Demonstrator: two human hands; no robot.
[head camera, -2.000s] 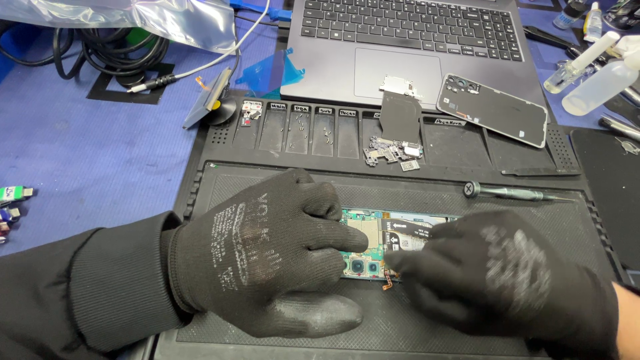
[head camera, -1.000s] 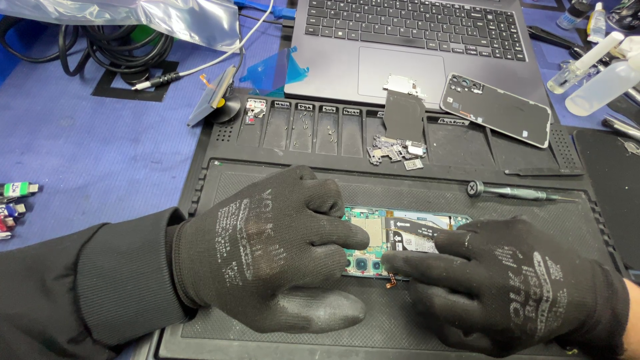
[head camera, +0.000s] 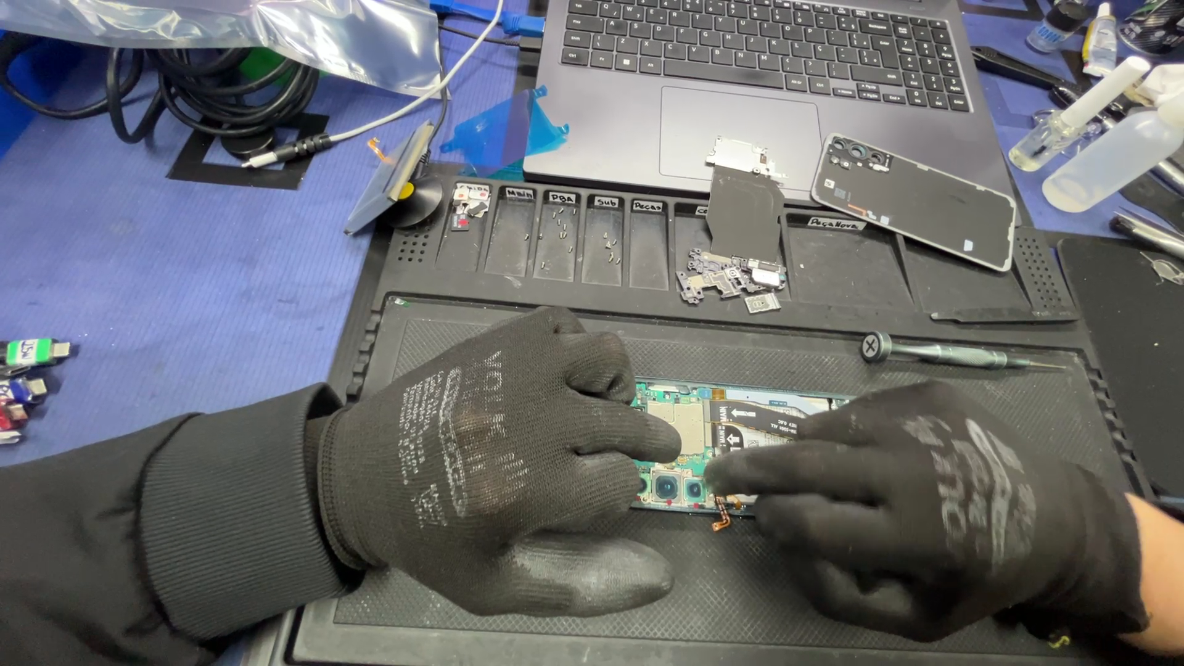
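Observation:
An opened smartphone (head camera: 678, 427) lies on the black ribbed work mat, its green circuit board, rear camera modules (head camera: 668, 486) and black flex cable (head camera: 749, 415) exposed. My left hand (head camera: 490, 462), in a black knit glove, rests over the phone's left end, fingertips on the board. Also gloved, my right hand (head camera: 906, 509) covers the right end, its index fingertip beside the cameras near the battery. A small orange flex connector (head camera: 721, 516) sticks out past the phone's lower edge. Whether my right fingers pinch anything is hidden.
Behind the phone, a compartment tray (head camera: 647, 289) holds tiny screws and metal parts (head camera: 731, 277). A phone back cover (head camera: 916, 203) leans across the tray and laptop (head camera: 740, 102). A precision screwdriver (head camera: 962, 353) lies behind my right hand. Plastic bottles (head camera: 1115, 157) stand far right, cables (head camera: 222, 92) far left.
My right hand's fingers have shifted from a bunched pose over the phone to lying more extended across it. My left hand stays over the board.

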